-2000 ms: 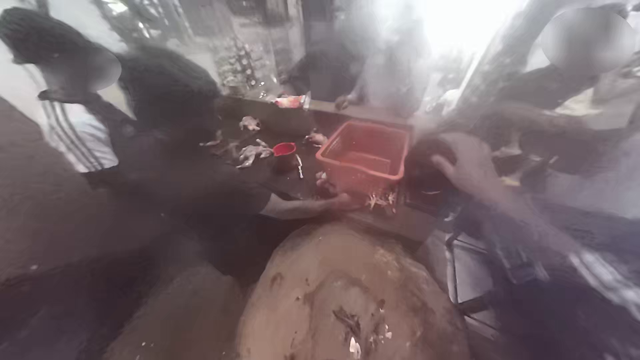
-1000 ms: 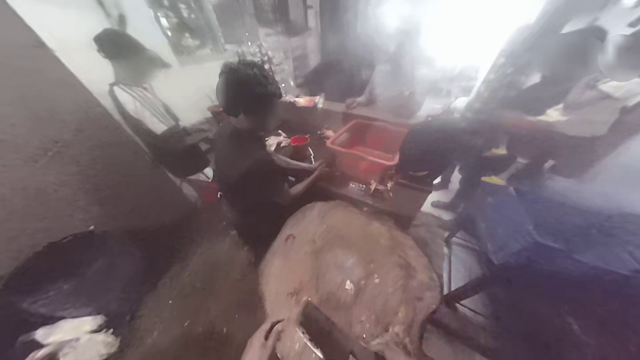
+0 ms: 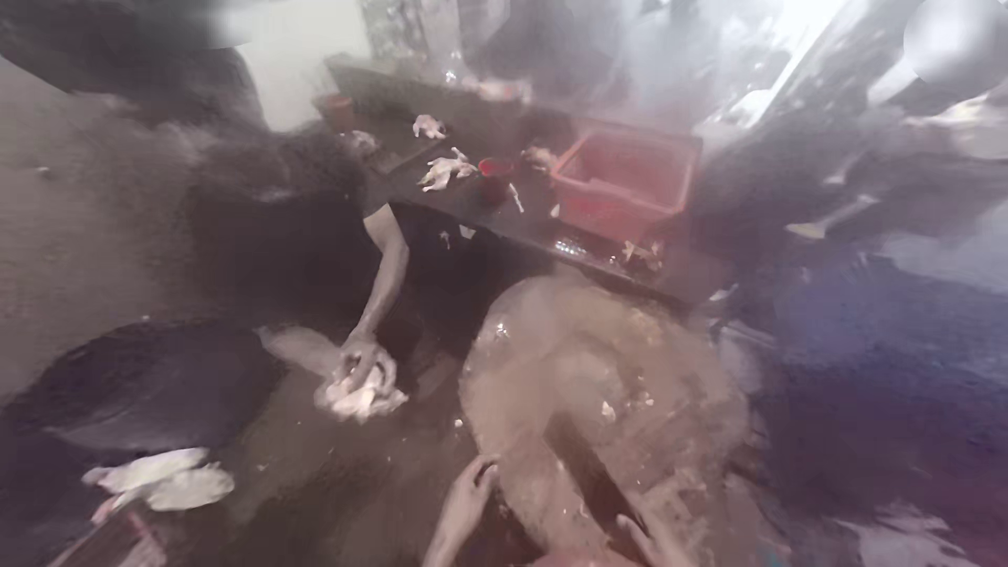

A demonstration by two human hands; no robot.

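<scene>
A round wooden chopping block point(image 3: 575, 346) stands before me, with small pale scraps on its top. My left hand point(image 3: 475, 488) rests at the block's near left edge, fingers curled, with nothing seen in it. My right hand point(image 3: 650, 543), at the bottom of the view, is on the handle end of a dark cleaver point(image 3: 587, 468); the blade lies over the block and points away from me. Left of the block, a co-worker's hand point(image 3: 366, 362) grips a pale piece of raw poultry point(image 3: 362, 400).
Beyond the block, a dark table point(image 3: 528, 232) holds a red plastic crate point(image 3: 614, 197), a red cup point(image 3: 494, 177) and chicken pieces point(image 3: 446, 169). At left are a dark basin point(image 3: 157, 386) and more raw poultry point(image 3: 169, 480). Haze blurs the background.
The co-worker at left has leaned down from the table, with a hand now on poultry beside the block. My left hand and the cleaver show more fully than one second ago.
</scene>
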